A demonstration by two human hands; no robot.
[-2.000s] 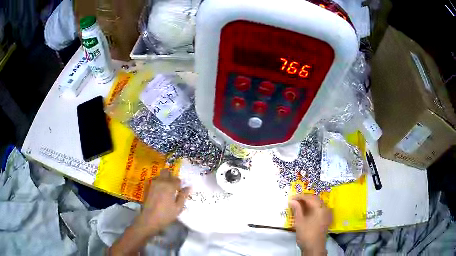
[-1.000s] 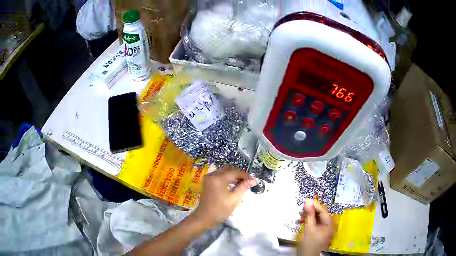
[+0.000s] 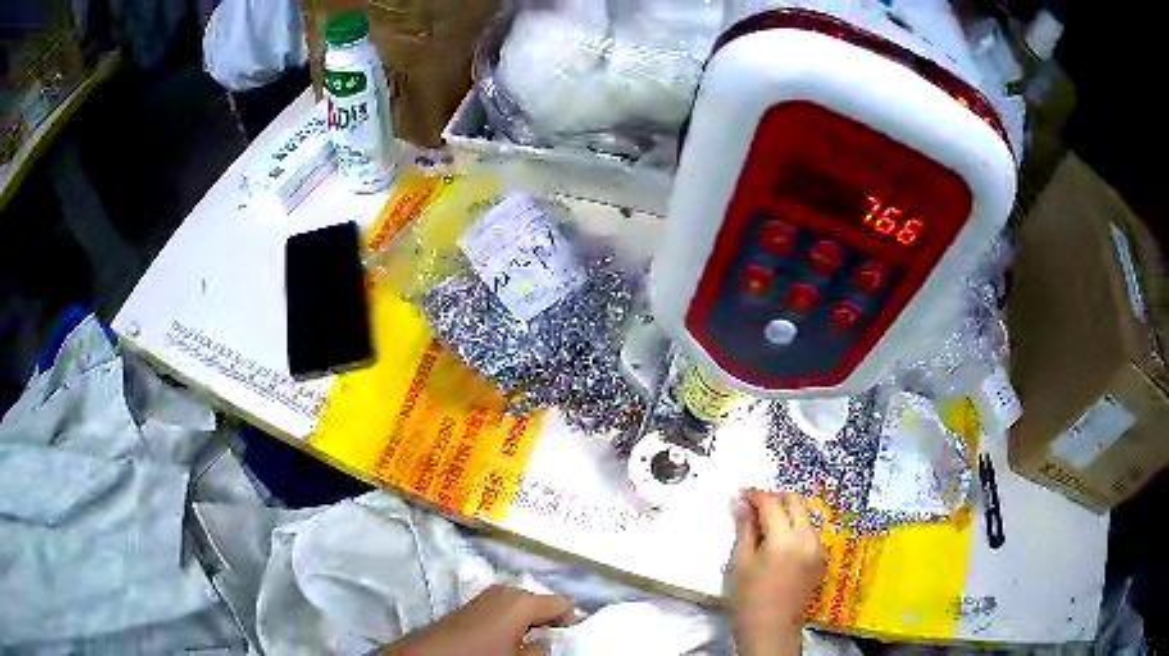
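Observation:
The button press [image 3: 840, 205] hangs over the table, its red panel showing 766. Its round white base with the lower die [image 3: 668, 468] is uncovered. My left hand [image 3: 503, 623] is low at the table's front edge, fingers curled at the pale garment [image 3: 628, 631]; its grip is unclear. My right hand [image 3: 777, 556] is right of the die, fingertips on the white surface beside the right pile of snap parts [image 3: 820, 459]; whether a part is between its fingers cannot be told. The left pile of silver snap parts [image 3: 564, 336] lies behind and left of the die.
A smartphone [image 3: 328, 299], a white bottle with green cap [image 3: 359, 109] and a small white box [image 3: 294, 164] are at left. A black pen [image 3: 991, 500] and cardboard box [image 3: 1094, 340] are at right. Pale cloth [image 3: 96, 493] hangs at lower left. Yellow sheets [image 3: 436, 423] lie under the piles.
My left hand was at the die a second ago and is now down at the garment near the front edge. My right hand has moved slightly left and up. The counter still shows 766.

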